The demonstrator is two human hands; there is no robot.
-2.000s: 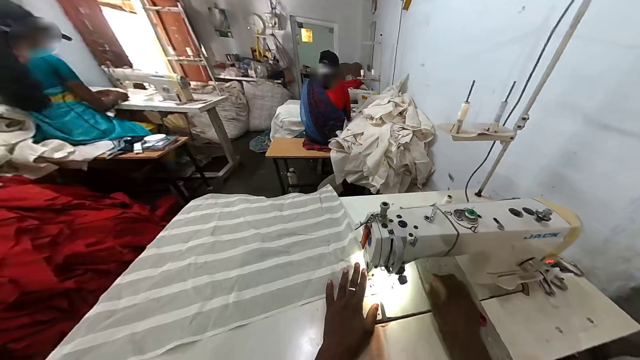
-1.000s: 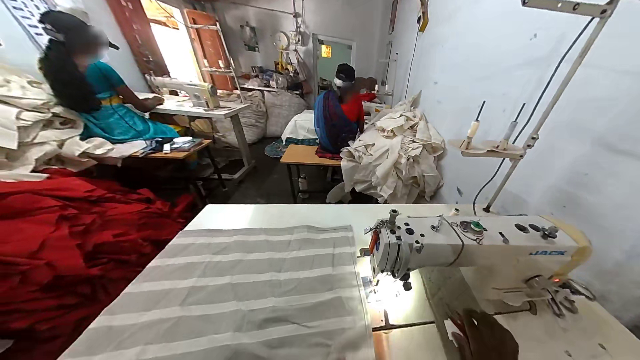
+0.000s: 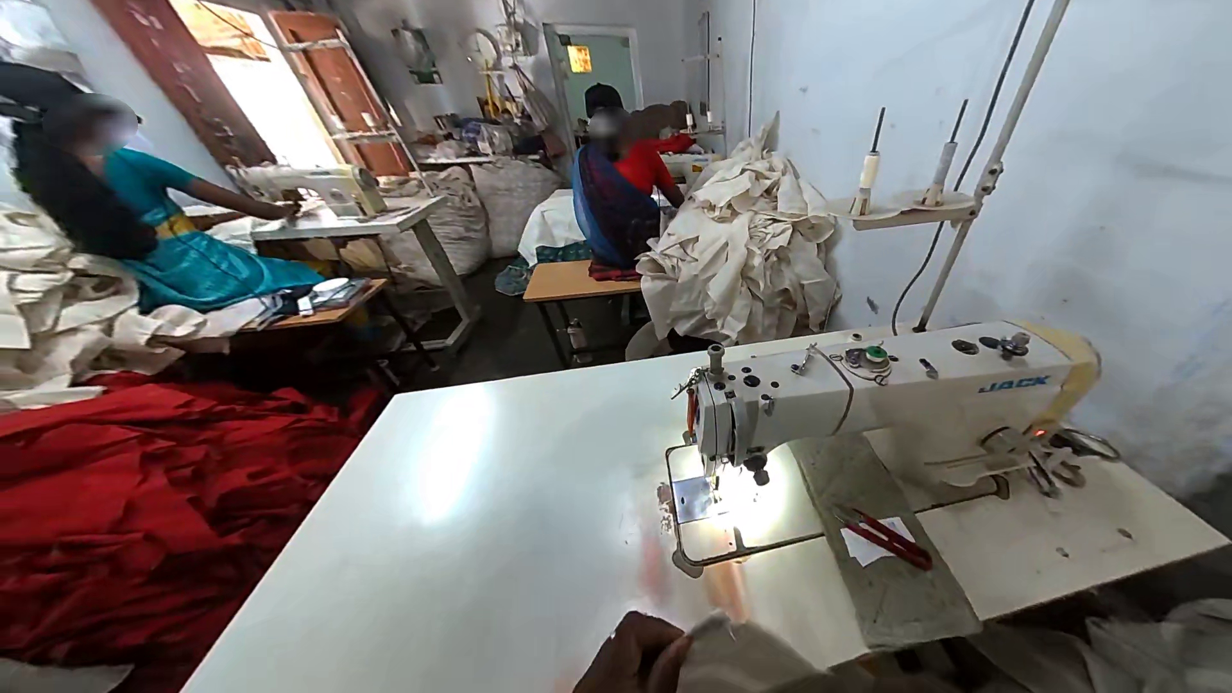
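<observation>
At the bottom edge, my left hand (image 3: 632,654) pinches a corner of pale cloth (image 3: 741,657) just off the front of the white sewing table (image 3: 462,539). My right hand is not clearly visible; the cloth and the frame's lower edge may hide it. A Jack sewing machine (image 3: 895,395) stands on the right of the table, its lamp lighting the needle plate (image 3: 698,500). Red thread snips (image 3: 890,539) lie on a small white paper on a grey strip (image 3: 866,597), right of the needle.
Red cloth (image 3: 164,500) is heaped at the left. Behind, a person in teal (image 3: 202,231) and a person in red and blue (image 3: 626,192) sit at other machines. Cream cloth (image 3: 751,250) is piled past the table, and a thread stand (image 3: 914,207) rises behind the machine.
The grey striped cloth that lay across the table is gone from the tabletop. The left hand now holds pale cloth at the front edge. The snips, hidden before, are in sight.
</observation>
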